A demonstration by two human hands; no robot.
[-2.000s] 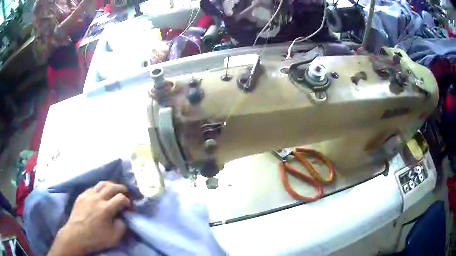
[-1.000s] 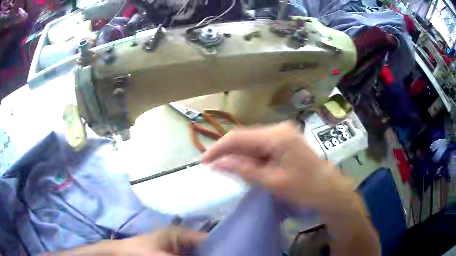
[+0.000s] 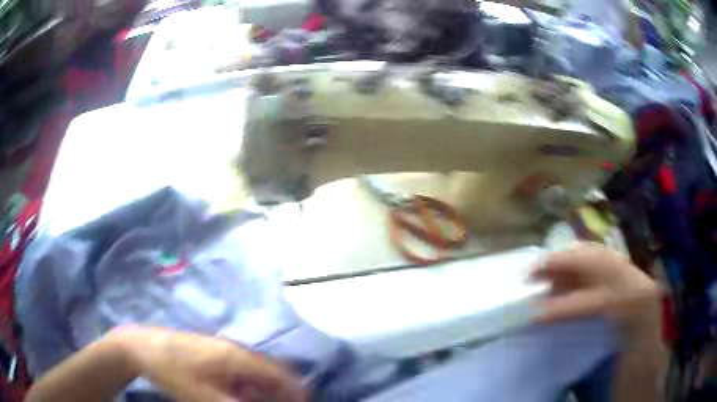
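The grey-blue garment (image 3: 196, 275) lies in loose folds on the left of the white table and along its front edge. A small red and green mark shows on it. My left hand (image 3: 208, 367) is blurred at the bottom, over the cloth; its fingers are partly hidden and its grip is unclear. My right hand (image 3: 593, 286) is at the right, at the table's front edge, with its fingers on a stretch of the cloth that runs below it. The cream sewing machine (image 3: 440, 141) stands behind. Its needle area is blurred.
Scissors with orange-red handles (image 3: 427, 229) lie under the machine arm. A yellow piece (image 3: 595, 222) sits at the machine's right end. Dark and red cloth (image 3: 668, 180) is piled at the right. A dark patterned bundle (image 3: 401, 31) is behind the machine.
My right hand came into view and moved right, with cloth at its fingers. My left hand moved from near the needle down to the bottom edge. The garment is spread further toward the right.
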